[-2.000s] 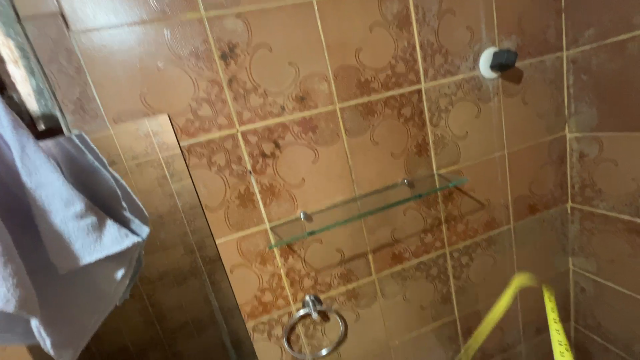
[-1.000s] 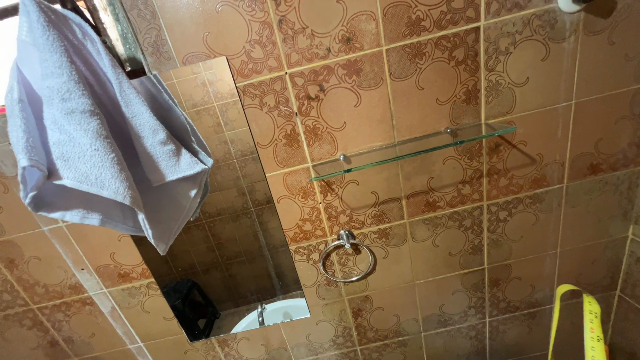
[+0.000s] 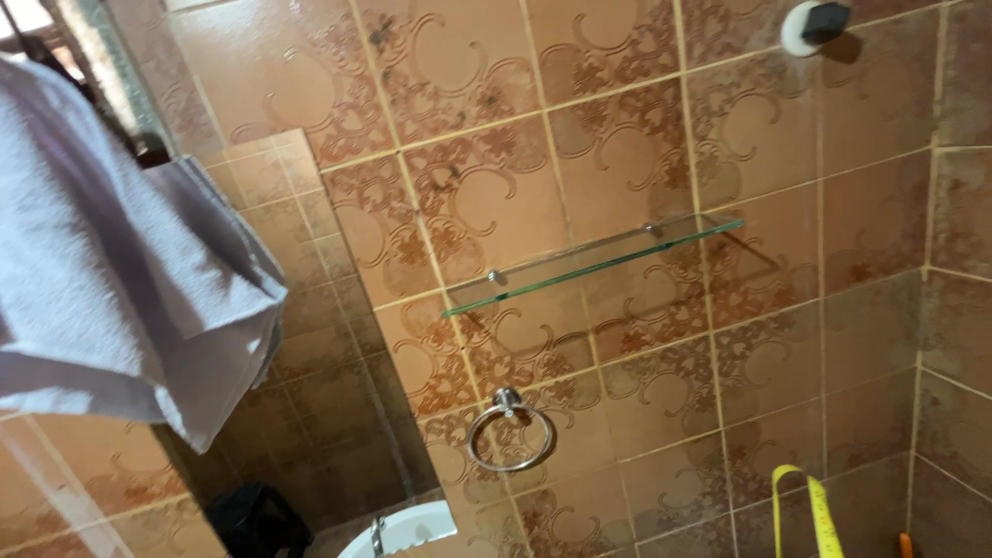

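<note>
Neither my left hand nor my right hand shows in the head view. A yellow tape measure blade (image 3: 821, 515), bent over at its top, rises from the bottom edge at the lower right; what holds it is hidden. A glass shelf (image 3: 597, 267) on small metal supports is fixed to the brown patterned tile wall. Below its left end hangs a metal towel ring (image 3: 510, 438). At the left, a light blue-grey cloth (image 3: 132, 263) covers part of a tall frameless mirror (image 3: 333, 356).
A black and white fixture (image 3: 814, 27) sticks out of the wall at the upper right. The mirror shows a white basin (image 3: 415, 527) with a metal faucet and a black object. A small orange thing (image 3: 906, 545) shows at the lower right edge.
The view has shifted over both seconds. The yellow blade's bend now looks narrower than two seconds ago. The cloth, shelf and ring hang in the same places on the wall.
</note>
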